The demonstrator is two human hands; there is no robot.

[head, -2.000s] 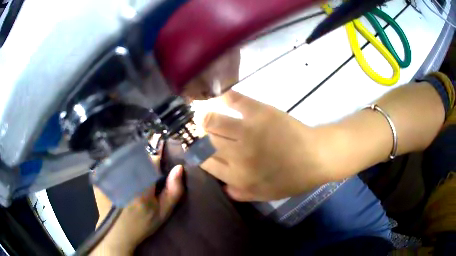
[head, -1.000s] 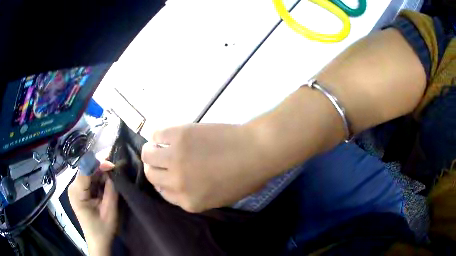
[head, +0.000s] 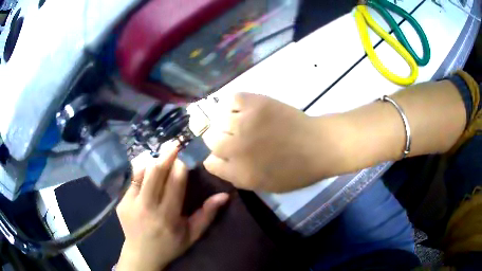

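Observation:
A dark brown fabric piece [head: 227,238] lies under the needle area [head: 174,135] and runs down towards my lap. My left hand [head: 164,206] lies flat on it, palm down, thumb apart and fingertips close to the needle area. My right hand [head: 264,143] is curled at the fabric's right edge, just right of the needle area; its fingertips and the fabric edge inside it are mostly hidden. The white sewing machine head [head: 47,69] looms at upper left. A small grey block [head: 194,153] sits between my hands.
Scissors with yellow [head: 388,58] and green handle loops lie on the white table [head: 322,87] at upper right. A red-framed display [head: 211,55] hangs above my hands. A dark curved cable [head: 95,225] is at lower left. A ruler strip [head: 317,217] edges the table near my blue-clad leg.
The view dipped away from the machine head and came back. My left hand changed from pinching the fabric edge to lying flat with fingers spread. My right hand stays curled beside the needle area.

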